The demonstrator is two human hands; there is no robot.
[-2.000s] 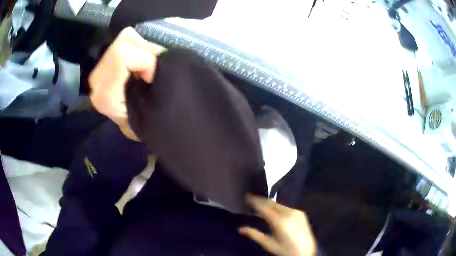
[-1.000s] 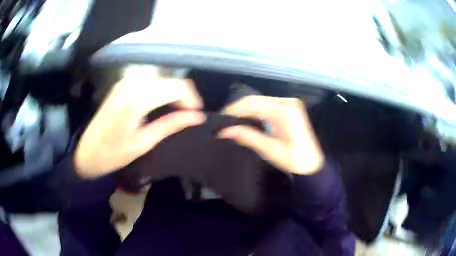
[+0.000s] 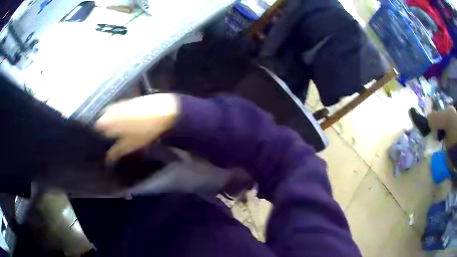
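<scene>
My right hand [image 3: 138, 125] is blurred, at the end of a purple sleeve, left of the middle. Its fingers are on a dark fabric piece [image 3: 45, 135] that spreads to the left edge. Whether the fingers grip the fabric is blurred. A pale grey fabric part [image 3: 185, 175] shows under my forearm, over my lap. My left hand is not in view.
The white machine table [image 3: 70, 65] with its ruler-marked edge is at upper left, with black snips [image 3: 111, 29] on it. A dark panel with a pale edge [image 3: 280, 100] hangs beyond my arm. A wooden bar [image 3: 358, 100], tiled floor and another person's hand [image 3: 443, 120] are at right.
The view has swung to the right, showing floor and more of the workshop. My left hand has gone out of view. My right hand has left the pinch near my other hand.
</scene>
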